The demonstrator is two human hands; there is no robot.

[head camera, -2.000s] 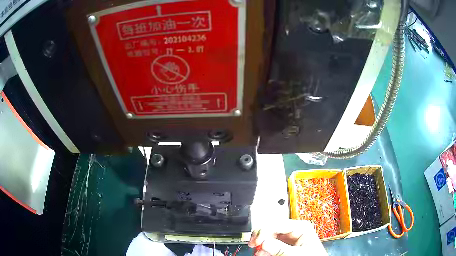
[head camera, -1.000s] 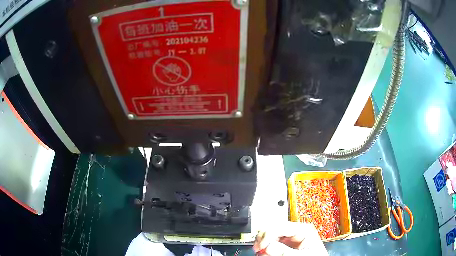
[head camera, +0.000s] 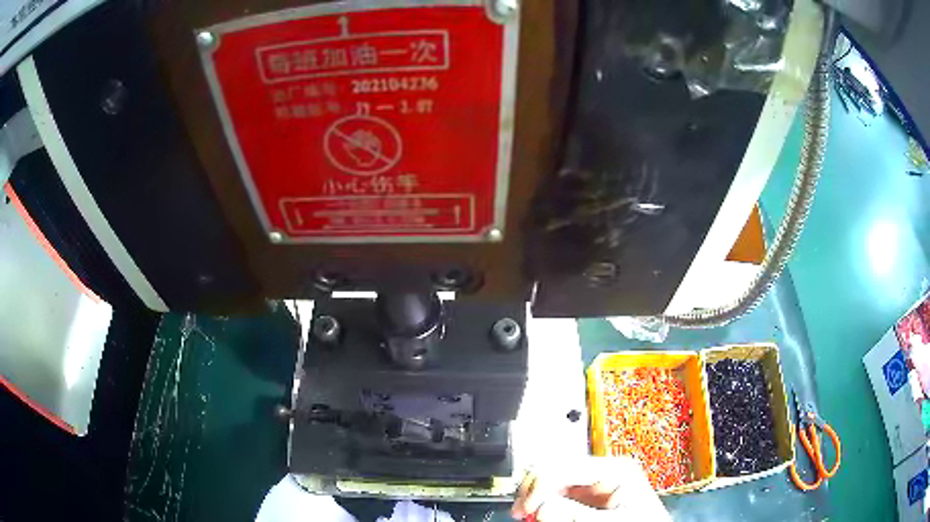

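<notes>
The dark metal die block (head camera: 408, 438) stands at the bottom centre under the short round ram post (head camera: 408, 311) of the large machine. My right hand (head camera: 591, 491) is at the bottom edge, just right of the block's front corner, cut off by the frame. Its thumb and fingertips are pinched together with a bit of red at them, too small to name. My left hand is not in view. White cloth-like shapes (head camera: 301, 503) show at the bottom edge below the block.
Right of the block are two joined yellow bins, one with red-orange pieces (head camera: 649, 423), one with black pieces (head camera: 741, 416). Orange-handled scissors (head camera: 816, 454) lie beside them. A ribbed metal hose (head camera: 795, 219) curves above. The machine's red warning plate (head camera: 362, 133) fills the upper middle.
The view has shifted slightly. My right hand stays near the block's right front corner, its fingers changed a little. The thin strands seen below the block two seconds ago are barely visible now.
</notes>
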